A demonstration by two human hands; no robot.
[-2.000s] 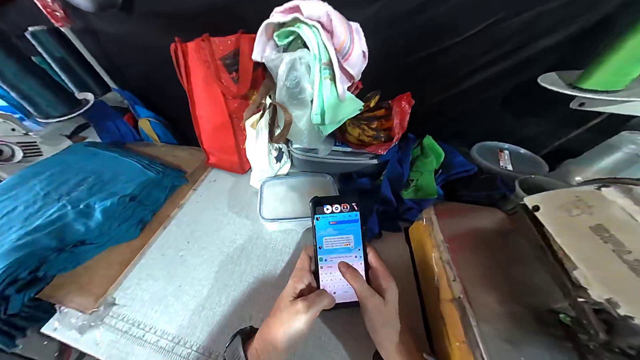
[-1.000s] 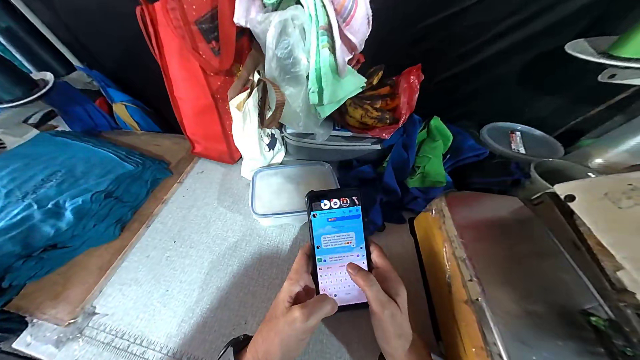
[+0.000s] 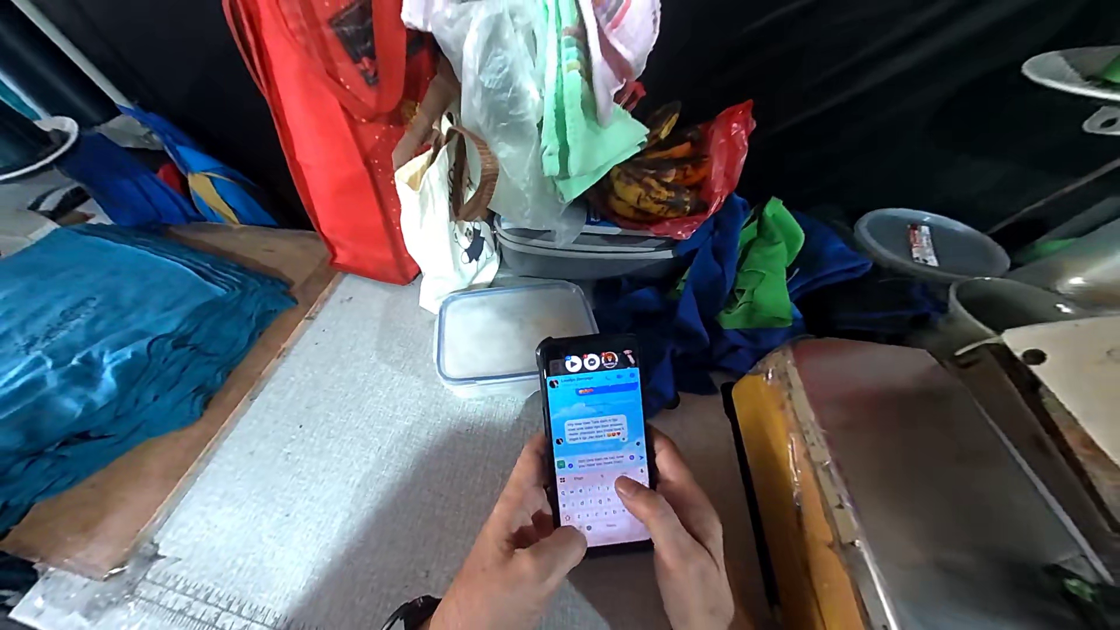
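Note:
A black smartphone (image 3: 597, 444) is held upright between both hands, its lit screen showing a chat and an on-screen keyboard. My left hand (image 3: 525, 542) grips its lower left side, the thumb at the bottom corner of the keyboard. Along the right edge, my right hand (image 3: 687, 534) holds the phone, with its thumb over the upper right keys. Just behind the phone lies a lidded clear plastic container (image 3: 512, 332) on the grey work surface (image 3: 376, 437). A dark band circles the left wrist.
Stacked teal fabric (image 3: 114, 341) lies left on brown cardboard (image 3: 157, 481). Behind stand a red bag (image 3: 341, 149), a white tote (image 3: 446, 227) and bananas (image 3: 661, 184) in red plastic. Blue and green cloths (image 3: 761, 271) and a metal-topped box (image 3: 936, 472) are to the right.
The right thumb has shifted over the keyboard, toward its upper keys. Both hands still hold the phone. The view has moved closer to the table.

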